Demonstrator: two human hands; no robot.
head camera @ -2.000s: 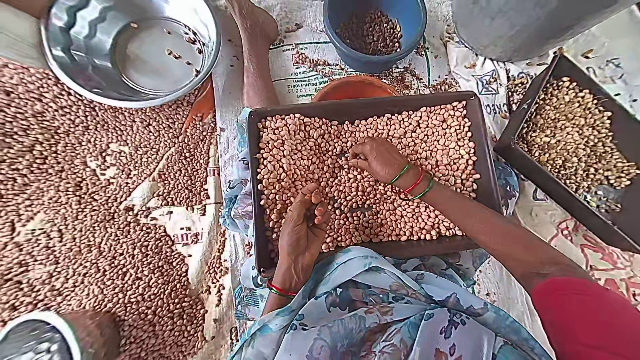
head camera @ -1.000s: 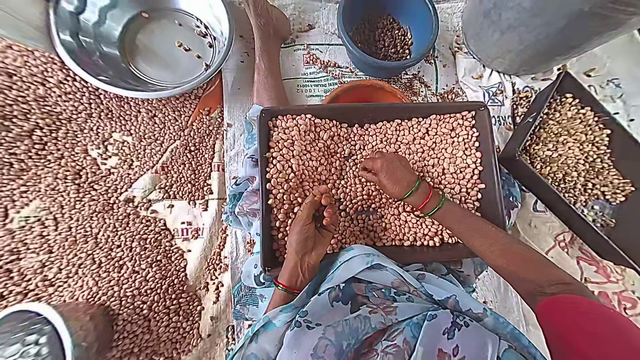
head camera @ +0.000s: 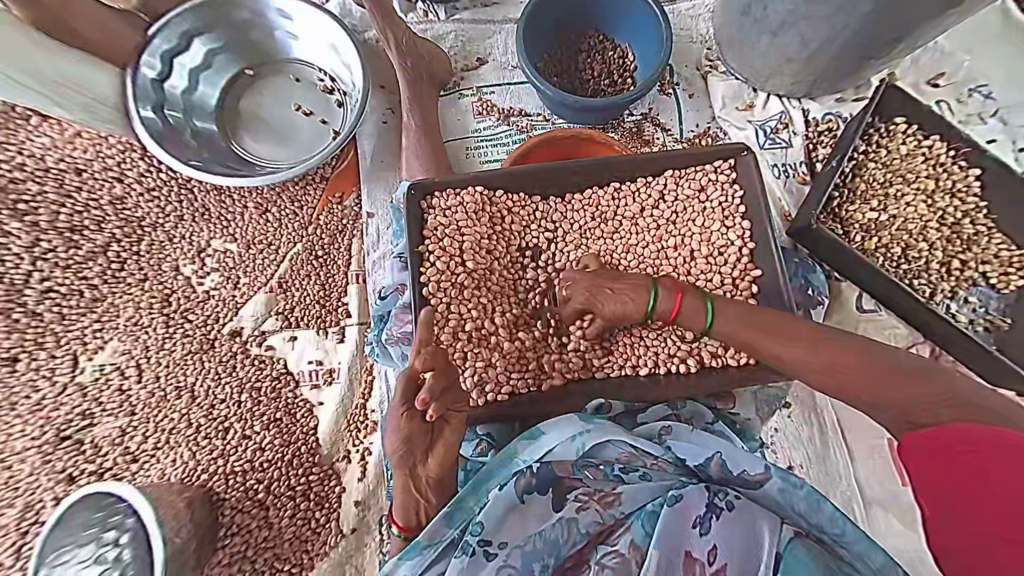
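A dark rectangular tray (head camera: 768,216) full of pale pinkish-brown nuts or beans (head camera: 640,216) rests on my lap. My right hand (head camera: 600,296), with green and red bangles at the wrist, reaches into the middle of them; its fingertips are partly hidden among them, so a grip cannot be told. At the tray's lower left corner is my left hand (head camera: 432,392), palm turned up and fingers partly curled, the index finger pointing away along the tray's left edge. Nothing plainly shows in it. Bare dark patches of the tray floor show left of my right hand.
A steel basin (head camera: 152,104) holding a few pieces stands at the upper left, above a wide spread of similar nuts or beans (head camera: 144,320). Beyond the tray are an orange bowl (head camera: 560,146) and a blue bowl (head camera: 552,100). Another dark tray (head camera: 872,276) lies right, near a grey metal container (head camera: 800,48).
My left hand has moved from over the tray's contents to its lower left corner, and its fingers have spread somewhat. My right hand has shifted slightly toward me and reaches lower into the tray.
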